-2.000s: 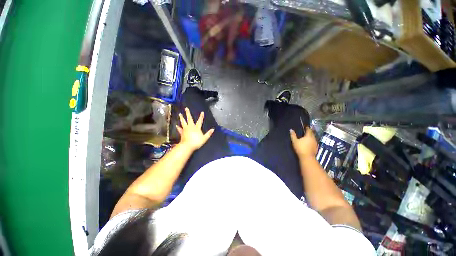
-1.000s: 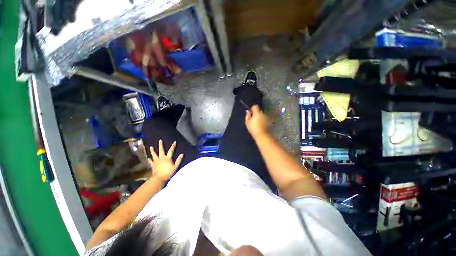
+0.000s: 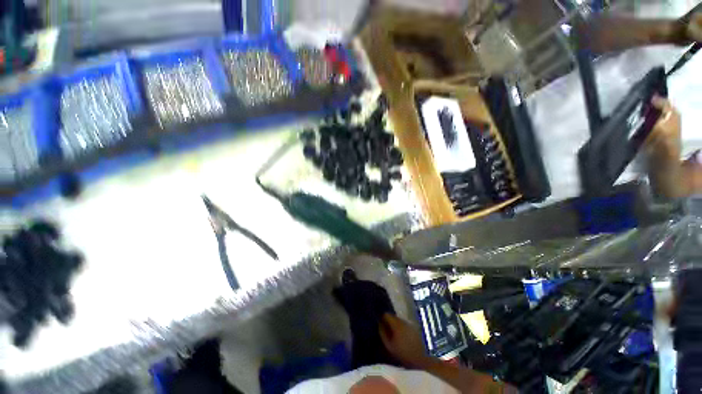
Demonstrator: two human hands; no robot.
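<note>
My right hand [image 3: 392,335] is small and blurred at the bottom, over my dark trouser leg below the bench edge. I cannot tell what it holds. My left hand is out of view. On the bench, pliers [image 3: 222,229] lie with their handles spread in a V. A dark green electric screwdriver [image 3: 327,219] with a thin cord lies to their right. A heap of small black parts [image 3: 354,154] lies behind it, and another heap [image 3: 35,277] is at the far left.
Blue bins [image 3: 96,108] of small silvery pieces line the back. A brown carton [image 3: 427,181] holds black parts and a white tray [image 3: 448,135]. Another person's hand [image 3: 668,142] holds a black part at the right. Racked black items [image 3: 554,315] fill the lower right. Bubble wrap [image 3: 254,312] covers the bench's front edge.
The view has swung from my lap and the floor up to the bench top. My left hand has left the picture, and my right hand now shows near the bottom edge.
</note>
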